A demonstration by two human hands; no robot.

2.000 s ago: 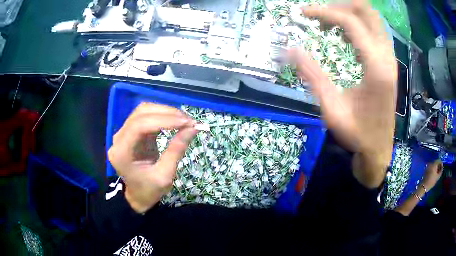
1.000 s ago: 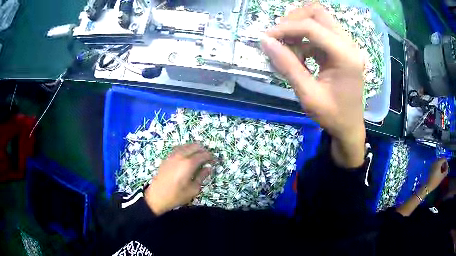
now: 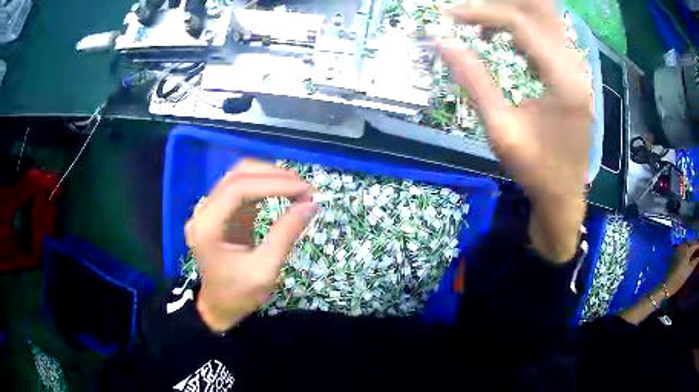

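Note:
My left hand (image 3: pixel 249 245) is over the blue bin (image 3: pixel 172 176), with thumb and forefinger pinched at a small white wired connector (image 3: pixel 320 197); its outline merges with the parts behind. The bin holds a heap of loose white parts with green and white wires (image 3: pixel 368 245). My right hand (image 3: pixel 540 122) is blurred, thumb and fingers apart, at the right end of the silver fixture (image 3: pixel 299 73) and over the clear tub (image 3: pixel 595 115). No part shows between its fingers. The fixture's loading end is glaring white and hard to make out.
An air cylinder (image 3: pixel 165 31) is at the fixture's left, with dark hoses below. A clear tray (image 3: pixel 306 119) is under the fixture. An empty-looking blue bin (image 3: pixel 92 298) and a red object (image 3: pixel 27 218) are at lower left. A coworker's hand (image 3: pixel 678 272) is beside another parts bin (image 3: pixel 613 268) at right.
My left hand has risen from the heap in the bin to a pinch above it. My right hand has shifted right, and its thumb and fingers have spread apart.

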